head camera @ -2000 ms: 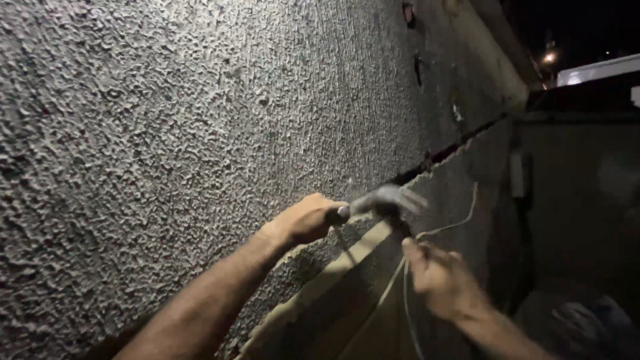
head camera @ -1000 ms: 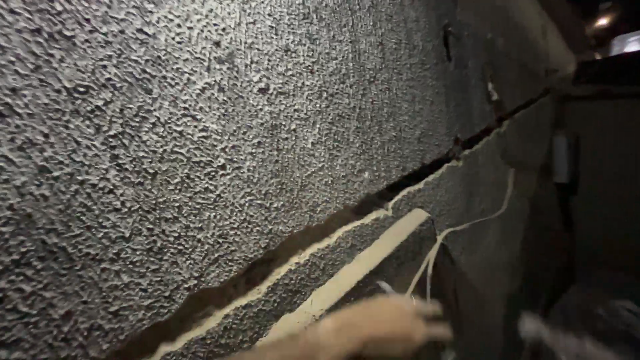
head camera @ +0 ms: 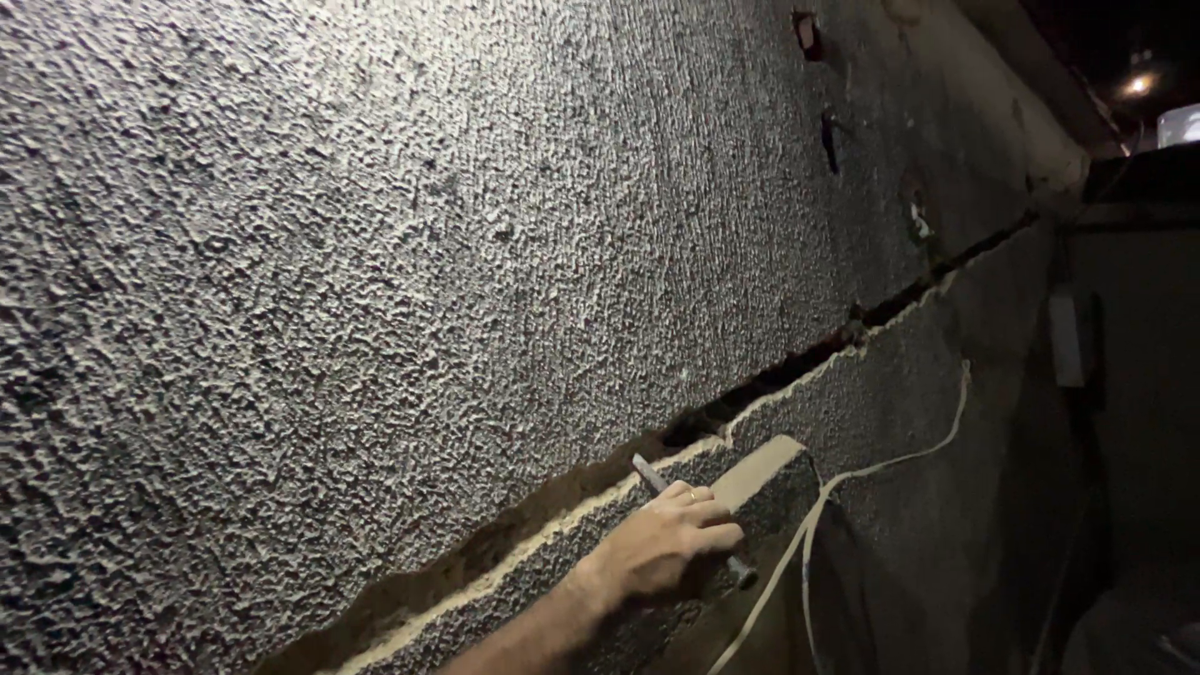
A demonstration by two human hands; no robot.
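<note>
My left hand (head camera: 664, 539), with a ring on one finger, grips a metal chisel (head camera: 647, 472) at the lower middle of the head view. The chisel's flat tip rests at or very near the lower edge of a long groove (head camera: 525, 516) cut in the textured wall (head camera: 422, 281). Its struck end (head camera: 742, 572) sticks out below my fingers. A pale flat strip (head camera: 761, 469) runs along the wall just behind the hand. My right hand is out of the frame.
Pale cables (head camera: 877, 467) hang from the wall right of my hand. Farther along are a small box-shaped hole (head camera: 806, 36), a dark slot (head camera: 830, 142) and a light-coloured box (head camera: 1066, 339). The groove climbs toward the dark far corner.
Two seconds ago my right hand held a hammer near the chisel in my left hand; now the right hand and hammer are out of view. The chisel tip is now at the groove.
</note>
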